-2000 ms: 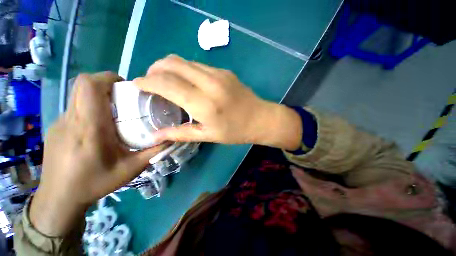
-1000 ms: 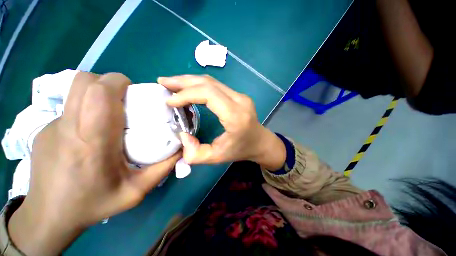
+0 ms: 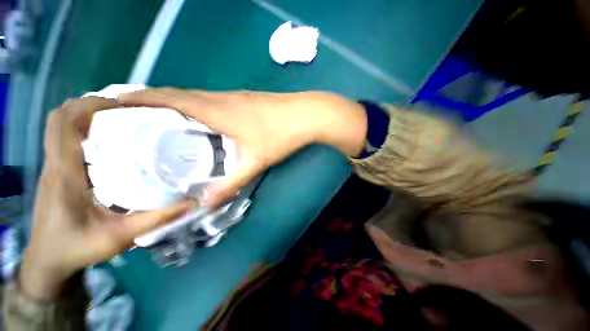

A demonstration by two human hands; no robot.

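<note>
A white rounded camera body (image 3: 123, 155) is held over the green bench, left of the middle of the view. Its open round end faces me, pale inside, with a dark part at the right of the opening. My left hand (image 3: 74, 194) grips it from the left, with the thumb along its lower edge. My right hand (image 3: 249, 132) holds its right side, fingers across the top and thumb near the opening. The fingertips are blurred and partly hidden.
A small white cover piece (image 3: 294, 43) lies on the green bench (image 3: 362, 32). White parts (image 3: 200, 233) lie below the hands, more at lower left (image 3: 107, 300). A blue stool (image 3: 472, 97) and yellow-black floor tape (image 3: 559, 139) are at right. A dark-clothed person is at upper right.
The camera body has turned so its open end faces me more. My right hand has moved left and now wraps its side and top. The view has shifted.
</note>
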